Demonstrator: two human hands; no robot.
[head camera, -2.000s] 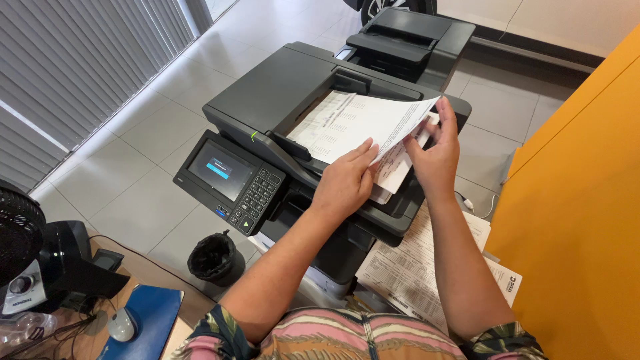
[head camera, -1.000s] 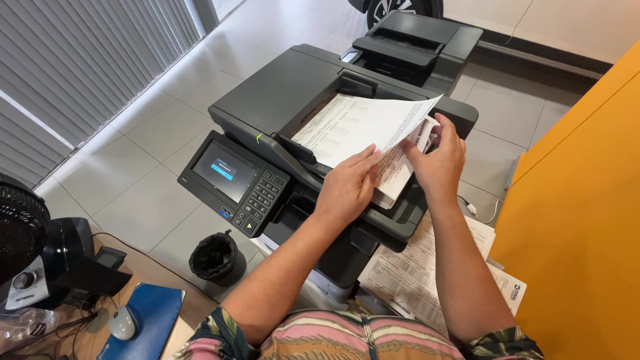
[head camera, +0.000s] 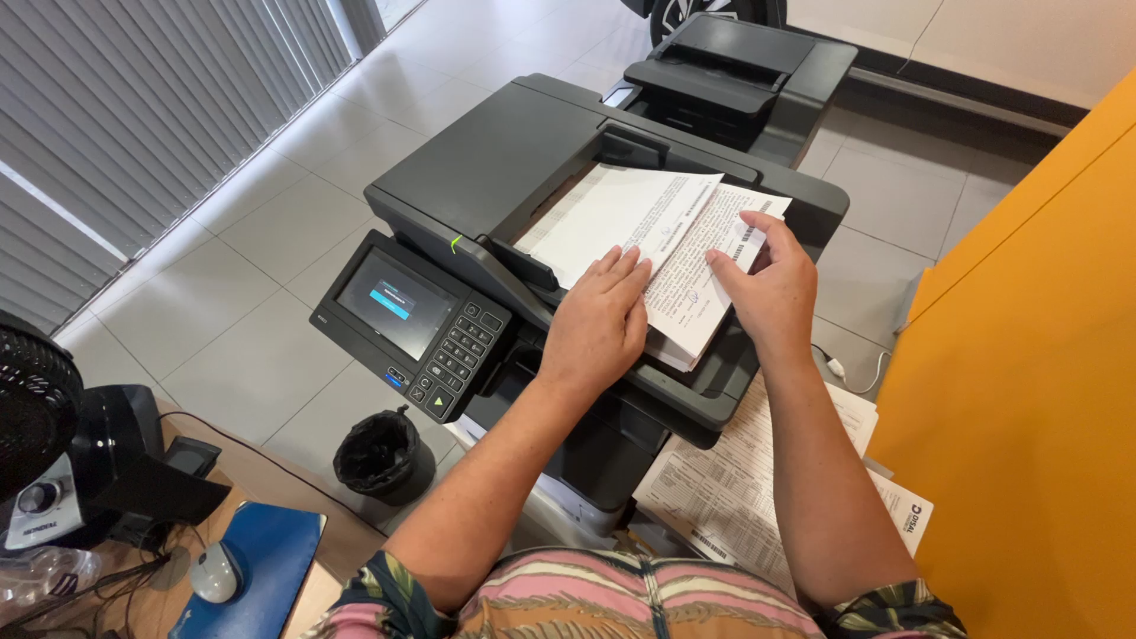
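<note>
Printed paper sheets (head camera: 701, 284) lie stacked in the document feeder tray of a dark multifunction printer (head camera: 479, 151). Across the left part of the stack is an upper sheet (head camera: 621, 209), its right edge raised. My left hand (head camera: 599, 324) rests flat on the papers with fingers extended, near that sheet's lower edge. At the stack's right edge, my right hand (head camera: 772, 275) has thumb and index finger on the printed sheets; the other fingers are partly hidden. The printer's control panel (head camera: 408, 319), with a lit screen and keypad, tilts out at the left.
More printed papers (head camera: 737, 488) lie below the printer, under my right forearm. A black waste bin (head camera: 383, 453) stands on the floor. A desk at lower left holds a fan (head camera: 40, 408), a mouse (head camera: 216, 572) and a blue pad (head camera: 275, 541). An orange panel (head camera: 1038, 355) stands at right.
The upper sheet's raised right edge has moved left and down, uncovering more of the printed sheet beneath. My left hand has flattened on the papers; my right thumb and index finger have spread apart.
</note>
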